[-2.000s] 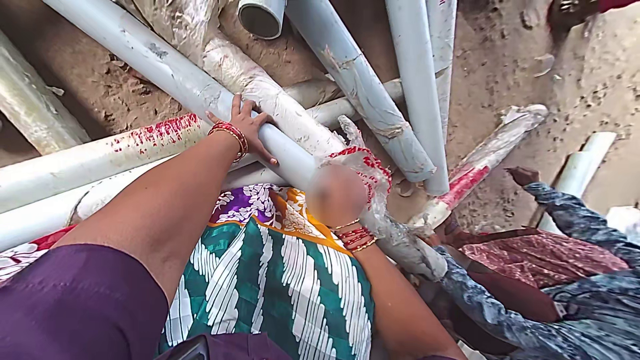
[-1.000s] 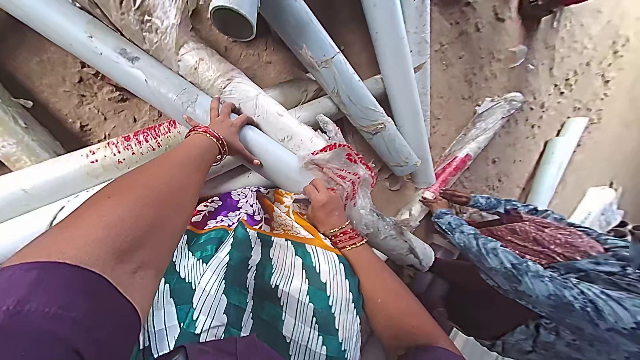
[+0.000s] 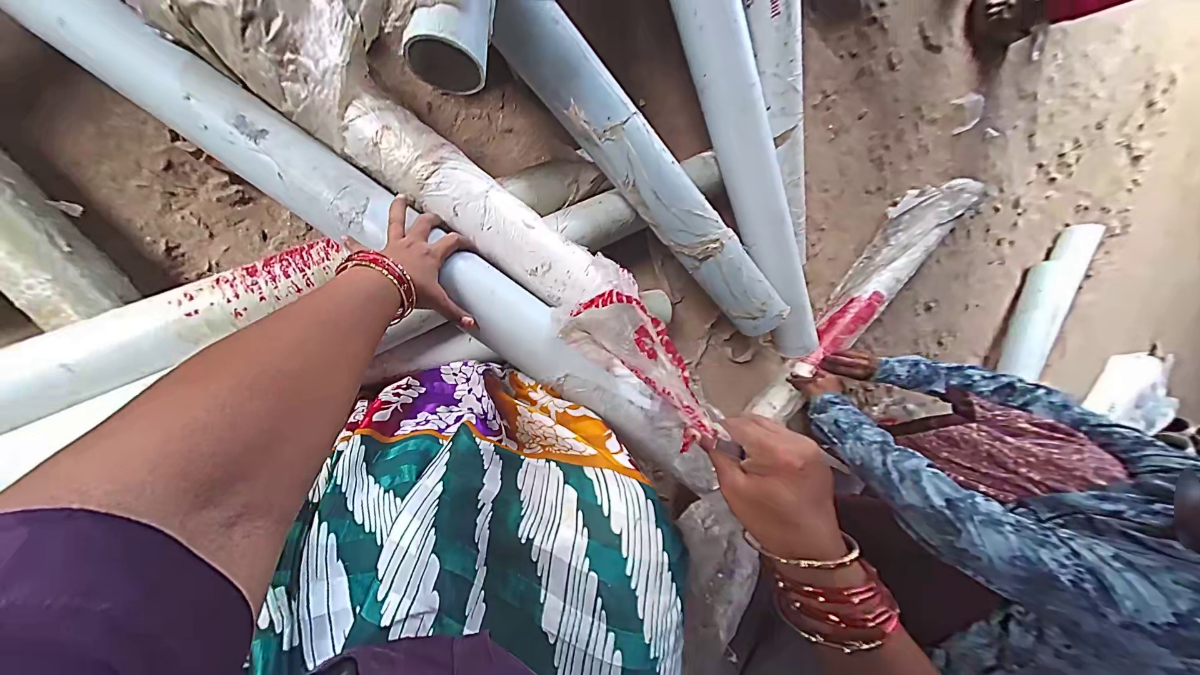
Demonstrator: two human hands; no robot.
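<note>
A long pale blue-grey plastic pipe [image 3: 309, 183] runs diagonally from the upper left towards the centre. My left hand [image 3: 417, 267] rests on top of it with the fingers spread. My right hand [image 3: 783, 478] is closed on a clear plastic wrapper [image 3: 647, 347] with red print, pulled out taut over the pipe's lower end. A small dark item shows between its thumb and fingers; I cannot tell what it is. Beside the bare pipe lies another pipe [image 3: 487, 202] in whitish film.
Several more pipes [image 3: 628, 150] lie across the dirt ground. On the left is a pipe with red marks [image 3: 112, 323]. At right, a co-worker's hands [image 3: 834, 370] touch a film-wrapped pipe [image 3: 891, 262]. A short pipe [image 3: 1050, 300] lies beyond.
My right hand has moved away from the pipe towards the lower right, stretching the wrapper. My left hand stays on the pipe. The co-worker's hands have come onto the red-marked wrapped pipe.
</note>
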